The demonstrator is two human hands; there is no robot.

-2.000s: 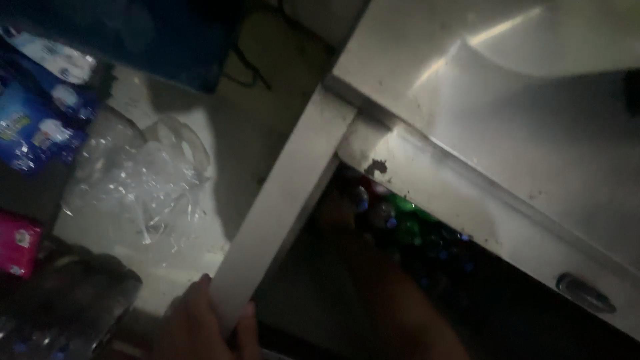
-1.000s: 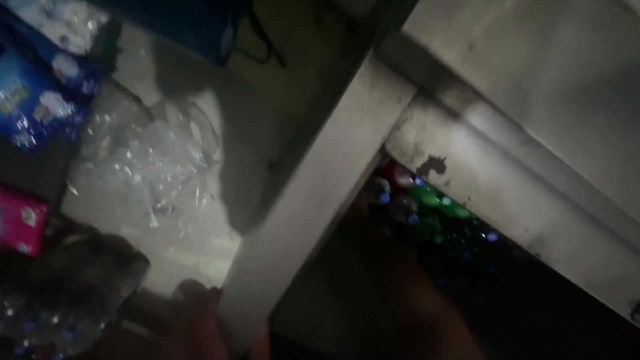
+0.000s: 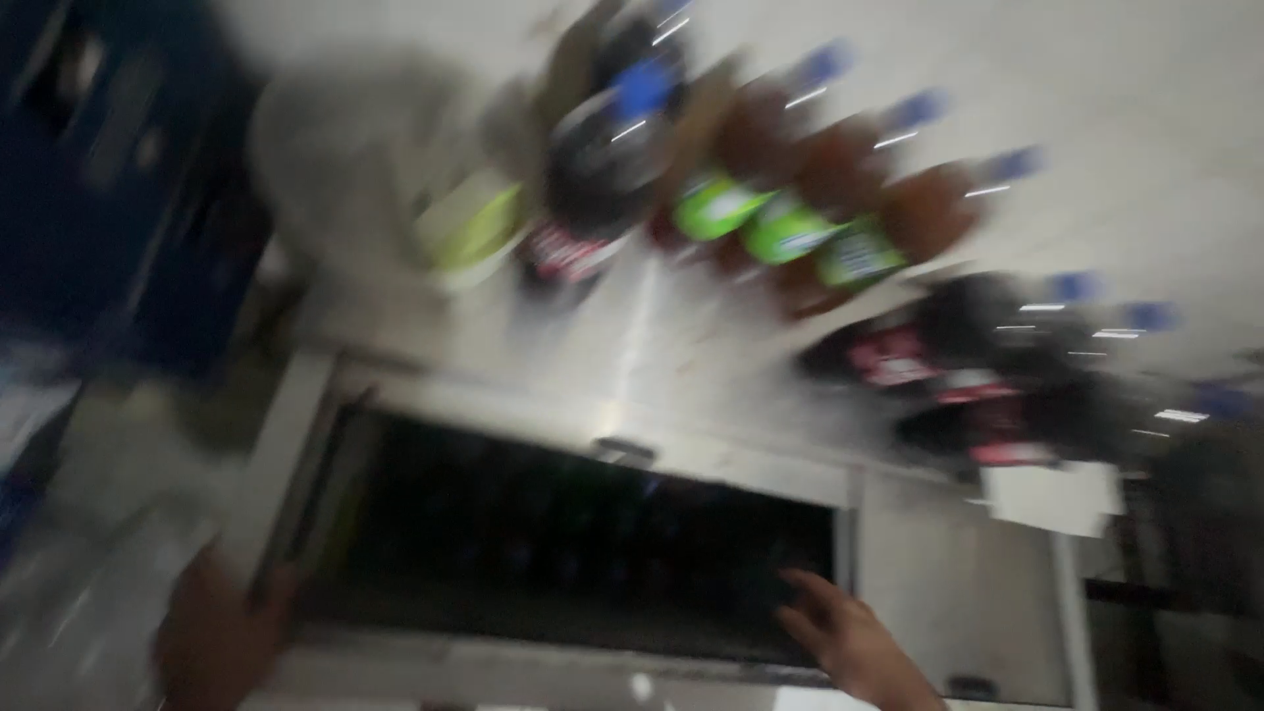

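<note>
My left hand (image 3: 222,627) is at the lower left, fingers curled over the side edge of a pulled-out metal drawer (image 3: 464,657); blur hides the exact grip. Over the drawer's dark inside, near its right end, my right hand (image 3: 834,627) is raised with the fingers apart and holds nothing. Faint shapes lie inside the drawer, too dark to name. A dark handle (image 3: 624,452) sits on the metal cabinet front (image 3: 474,410) behind the opening.
On the metal top stand dark soda bottles (image 3: 607,163) with blue caps, several reddish-brown bottles (image 3: 839,168) with green labels, and more dark bottles (image 3: 978,326) at the right. A white paper (image 3: 1052,497) hangs at the right edge. Clear plastic (image 3: 109,592) lies lower left.
My right hand, low inside the dark opening before, is now raised at its right end with the fingers spread. The view has swung to the right and up, showing the bottles on top.
</note>
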